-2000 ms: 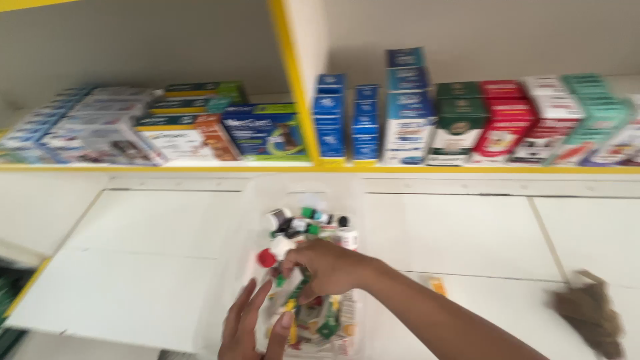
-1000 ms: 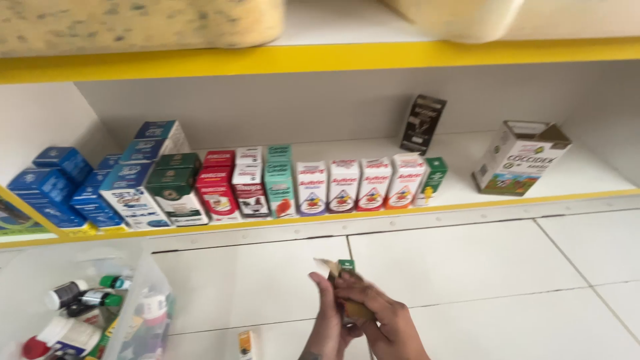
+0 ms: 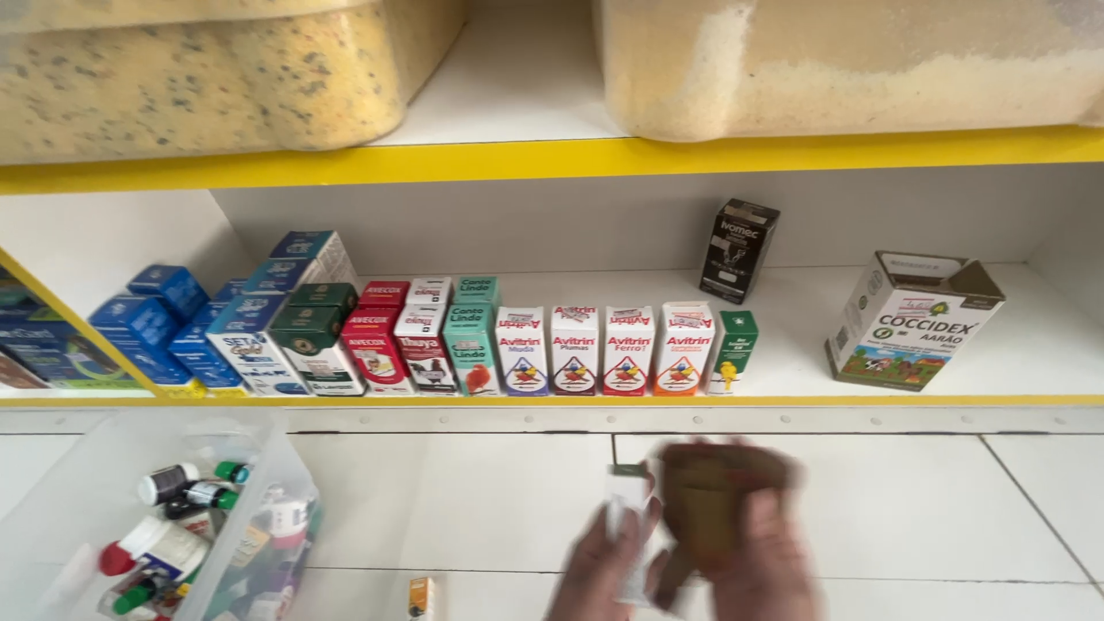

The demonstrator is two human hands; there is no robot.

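My left hand (image 3: pixel 604 552) is closed around a small white box with a green top edge (image 3: pixel 628 492), low in the centre of the view. Just to its right, my right hand (image 3: pixel 763 552) grips a crumpled brown cloth (image 3: pixel 724 500), which is blurred by motion. Both hands are above the white tiles, in front of the shelf. Beyond them a row of small medicine cartons stands on the shelf, among them a green and white carton with a yellow bird (image 3: pixel 733 354) at the row's right end.
A translucent plastic bin (image 3: pixel 297 483) of bottles and small boxes sits at lower left. A small orange and white box (image 3: pixel 421 597) lies on the tiles. A black carton (image 3: pixel 737 250) and an open Coccidex carton (image 3: pixel 914 323) stand on the shelf. Large tubs (image 3: pixel 845 69) rest on the shelf above.
Two seconds ago my hands were at the plastic bin and the brown cloth lay on the tiles to the right. Now the hands are away from the bin, holding a white box and the cloth. The view has shifted right.
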